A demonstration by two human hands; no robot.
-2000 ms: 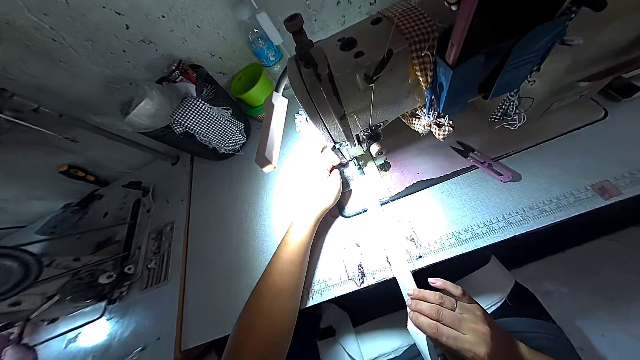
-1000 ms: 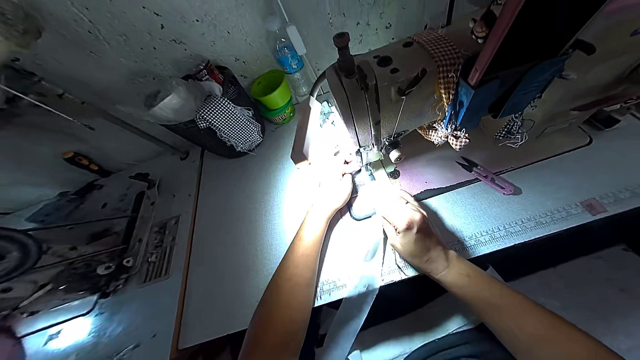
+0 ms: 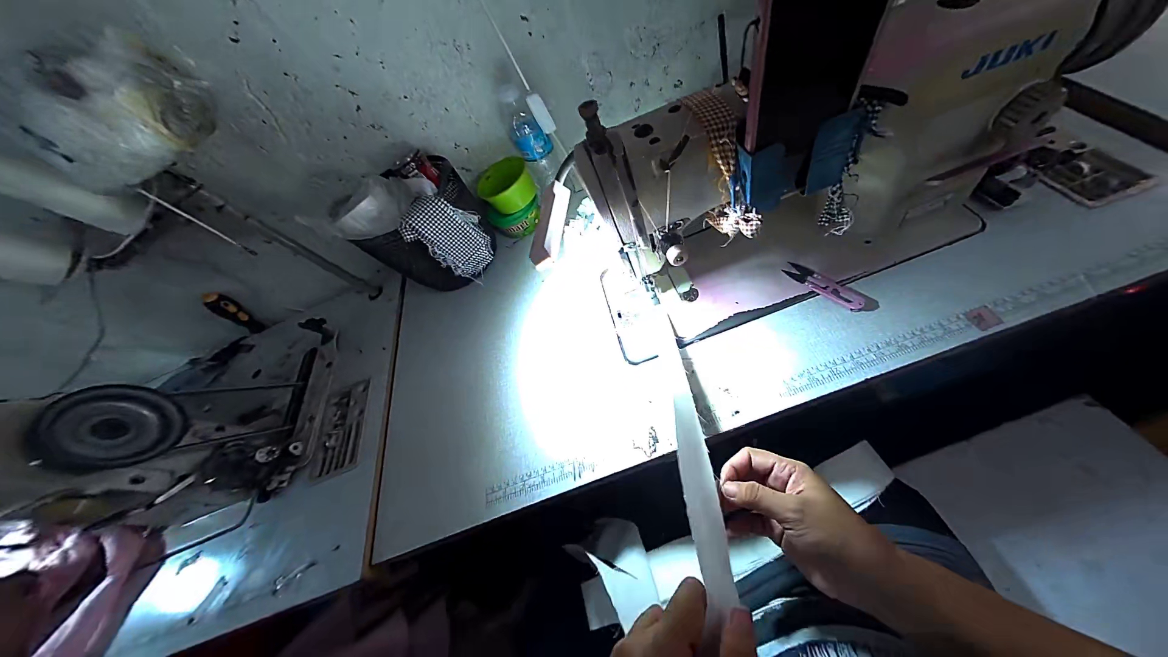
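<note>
A white fabric strip runs from under the presser foot of a Juki sewing machine down over the table's front edge. My left hand, at the bottom of the view, grips the strip between thumb and fingers. Just right of the strip, my right hand has thumb and forefinger pinched together; whether anything thin is between them cannot be told. More white fabric lies over the lap. The lamp's glare washes out the area around the needle.
Pink thread snips lie on the table right of the needle. A green container, a water bottle and a dark bin of checked scraps stand by the wall. Another machine is at the left. A printed ruler follows the front edge.
Both hands have left the needle area and are now low, in front of the table edge. The left hand has taken hold of the strip. The view has shifted.
</note>
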